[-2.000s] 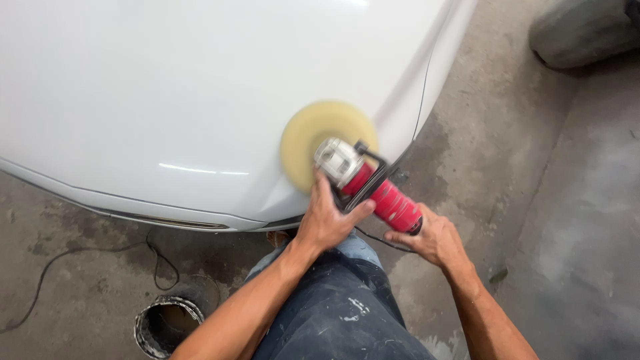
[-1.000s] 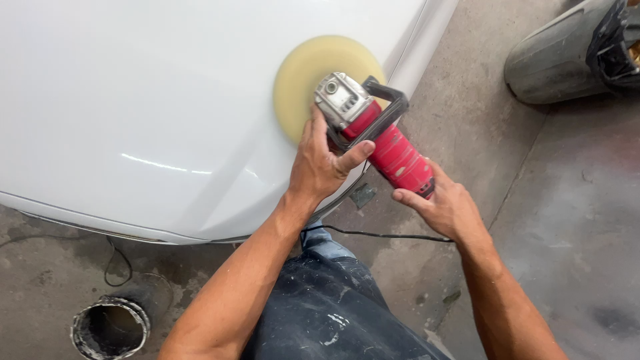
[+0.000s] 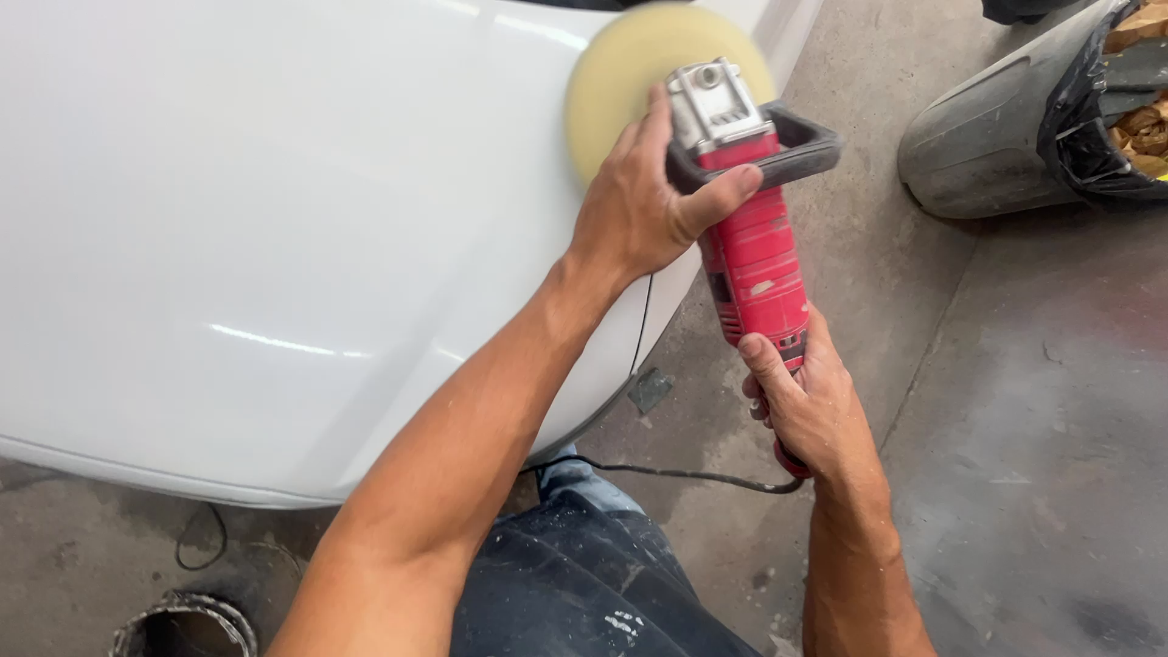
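A red rotary polisher (image 3: 756, 265) with a metal gear head and a black loop handle (image 3: 803, 151) lies across the side of a white car hood (image 3: 274, 210). Its round yellow foam pad (image 3: 620, 82) rests on the painted panel, and its rim looks blurred. My left hand (image 3: 648, 187) grips the handle beside the gear head, thumb over the bar. Around the rear grip of the polisher, my right hand (image 3: 803, 392) is closed. The pad's underside is hidden.
A black power cord (image 3: 675, 472) runs from the polisher's rear past my legs. On the concrete floor stand a grey trash bin (image 3: 985, 137) with a black liner at upper right and a dirty bucket (image 3: 187, 611) at lower left. A small dark scrap (image 3: 651, 391) lies near the car's edge.
Both hands have moved the polisher farther up along the side of the hood, away from the front edge. The tool's body now points more toward me. The view has shifted.
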